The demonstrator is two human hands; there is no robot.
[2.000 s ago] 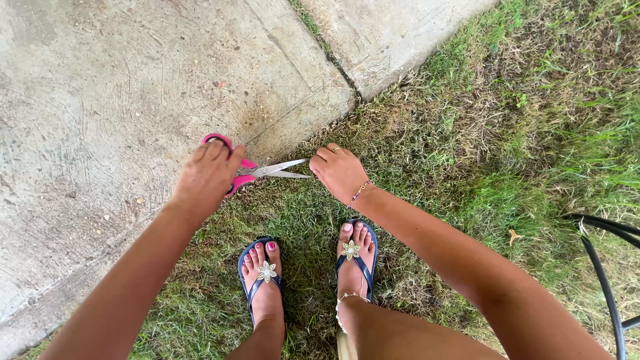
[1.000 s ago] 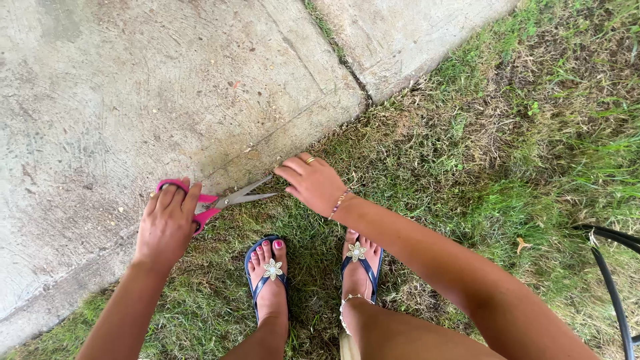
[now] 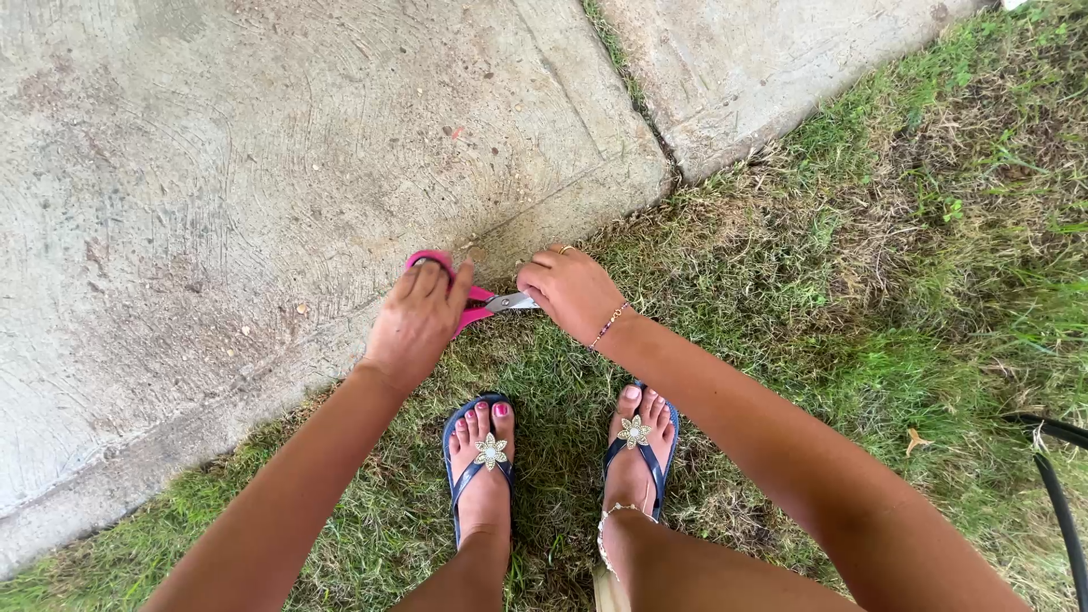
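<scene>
My left hand grips the pink handles of a pair of scissors, low over the edge where the concrete slab meets the grass. The metal blades point right, and their tips are hidden behind the fingers of my right hand. That hand has its fingers bent together at the slab's edge; whether they pinch any grass cannot be seen. It wears a ring and a thin bracelet.
My feet in dark blue flip-flops stand on the grass below my hands. A grassy crack splits the concrete. Black curved tubing or cable lies at the right edge, near a dry leaf.
The scissor blades, spread apart one second ago, now look closer together. My left hand and the scissors have moved nearer my right hand, whose fingers now cover the tips.
</scene>
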